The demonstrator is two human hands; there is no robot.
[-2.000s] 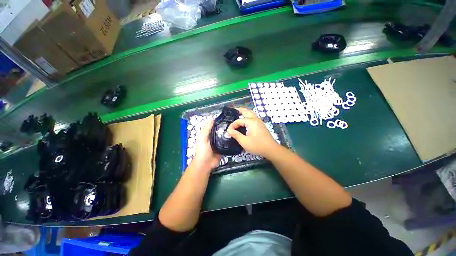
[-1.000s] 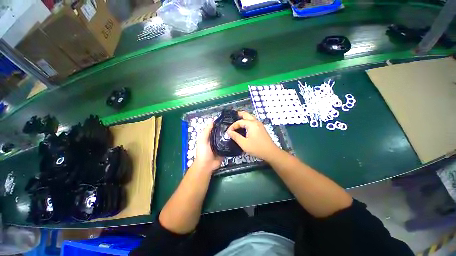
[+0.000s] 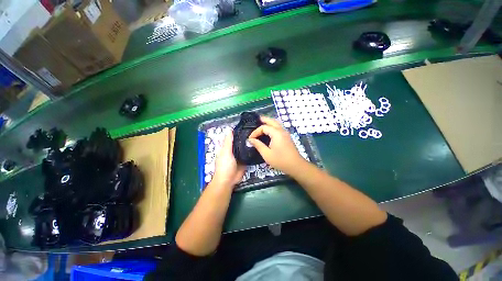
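A black plastic housing (image 3: 250, 152) is held over the parts tray in the middle of the view. My left hand (image 3: 226, 163) grips it from its left side and from below. My right hand (image 3: 277, 147) has its thumb and forefinger pinched at the housing's centre, where a small white spot shows; whether the fingers hold a disc cannot be told. The parts tray (image 3: 202, 159), with a blue left edge, holds many loose white discs. A disc sheet (image 3: 308, 112) with rows of white discs lies over the tray's upper right.
A pile of white rings and strips (image 3: 352, 110) lies right of the sheet. Stacked housings (image 3: 82, 186) stand on a cardboard sheet (image 3: 157, 186) at left. Another cardboard sheet (image 3: 468, 110) lies at right. The conveyor belt (image 3: 220, 71) carries spaced housings. A blue bin (image 3: 115, 271) is low left.
The housing in my hands has tilted slightly, and its top end shows more. My hands stay over the tray. Housings on the belt have shifted slightly to the right.
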